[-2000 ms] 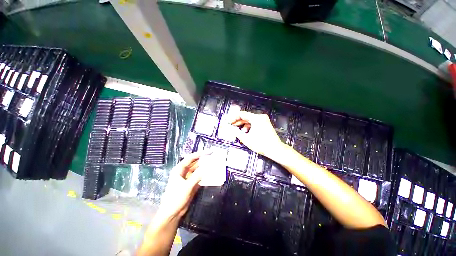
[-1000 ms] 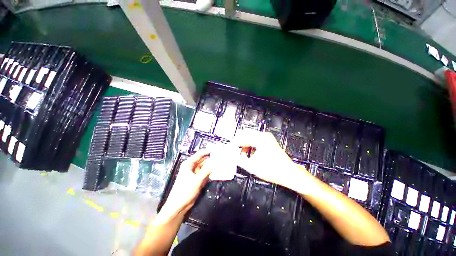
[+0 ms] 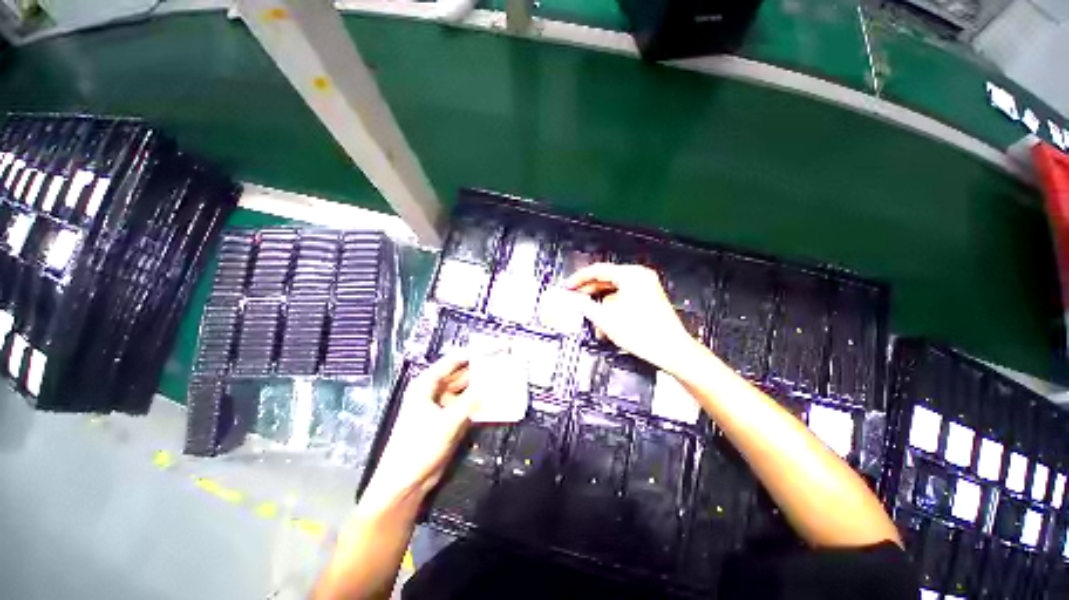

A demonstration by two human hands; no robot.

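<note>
The black blister tray [image 3: 774, 322] lies in front of me, with white-faced pieces in several pockets and other pockets dark. My left hand [image 3: 428, 428] holds a white-faced piece [image 3: 501, 387] over the tray's left part; whether more lie beneath it I cannot tell. My right hand [image 3: 637, 314] has its fingertips on another white piece [image 3: 563, 309] at the third pocket of the far row. The clear supply tray [image 3: 305, 416] with dark ribbed rows of pieces lies left of the black tray.
A thick stack of filled black trays [image 3: 88, 270] stands at the far left. More filled trays [image 3: 967, 469] lie at the right. A pale post [image 3: 340, 111] rises behind the supply tray. A black object [image 3: 692, 26] and a red box [image 3: 1052, 193] are at the far side.
My right hand has moved from beside the left hand's piece, away from me, to the third far-row pocket with a piece. My left hand stays near the same place.
</note>
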